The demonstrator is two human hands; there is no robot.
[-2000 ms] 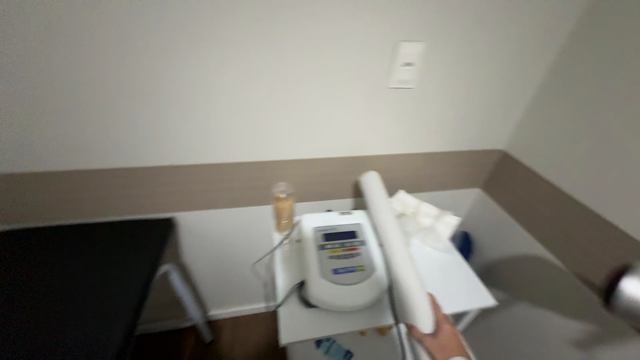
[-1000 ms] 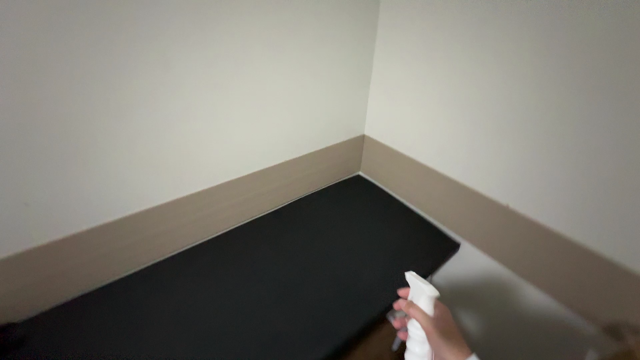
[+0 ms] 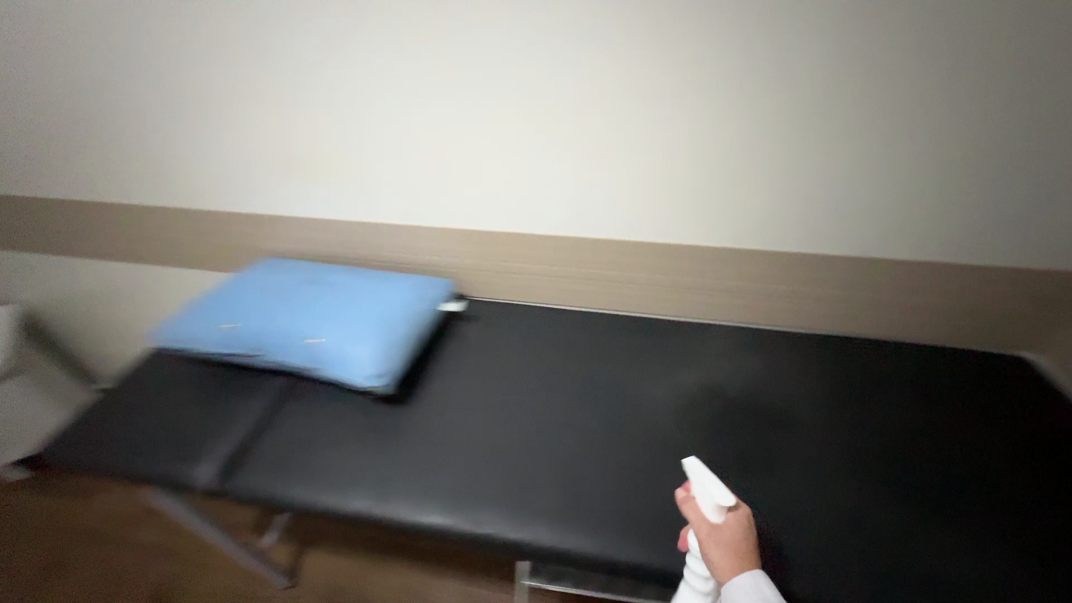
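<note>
My right hand [image 3: 727, 540], in a white sleeve, is closed around the neck of a white spray bottle [image 3: 697, 578] at the lower right. The bottle's trigger head points up and to the left, in front of the padded black examination table [image 3: 544, 427]. On the table's left end lies a blue pillow [image 3: 314, 318], blurred, with a small white tag at its right corner. My left hand is out of the picture.
A pale wall [image 3: 536, 117] with a wood-toned strip [image 3: 586, 260] runs behind the table. Metal legs [image 3: 222, 536] stand on the brown floor [image 3: 75, 536] below. A pale object [image 3: 33, 394], partly cut off, is at the left edge.
The view has swung a long way, from a side table with a white device to the black table and pillow. The spray bottle is in my right hand in the frame one second ago and now.
</note>
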